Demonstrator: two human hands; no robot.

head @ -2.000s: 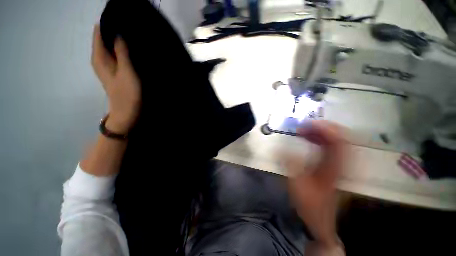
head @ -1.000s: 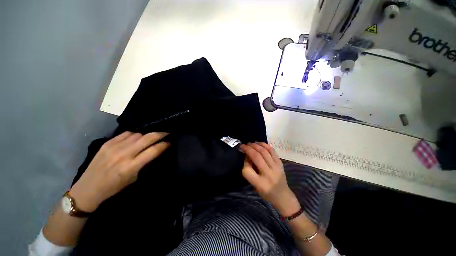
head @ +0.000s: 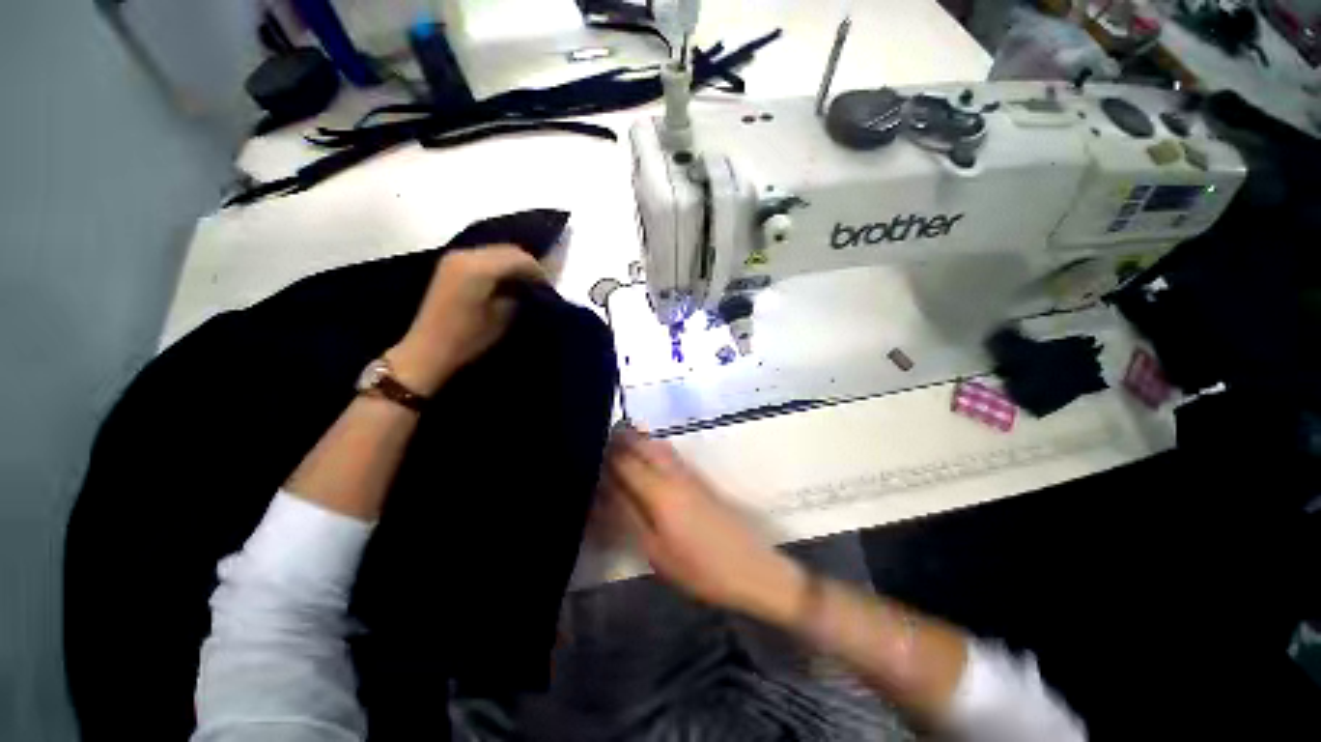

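Observation:
A large black garment piece [head: 493,449] is spread left of the needle and hangs off the table's front edge. My left hand [head: 475,302] is closed on its upper part, near the far edge. My right hand [head: 674,507] is blurred at the garment's right edge, with fingertips at the cloth; whether it grips is unclear. The white sewing machine [head: 898,232] stands right of the cloth. Its lit needle area [head: 678,336] is just right of the garment, and no cloth shows under the needle.
Black strips [head: 507,109] lie at the table's back. Black cut pieces [head: 1046,371] and a pink-and-white checked piece [head: 985,405] lie at right, another checked piece [head: 1147,380] beyond. A small brownish block [head: 900,360] sits on the bed. A printed ruler [head: 942,476] runs along the front edge.
The garment has been spread out and shifted up beside the needle. My left hand moved up and right and took hold of it. My right hand moved to its right edge. The white label no longer shows.

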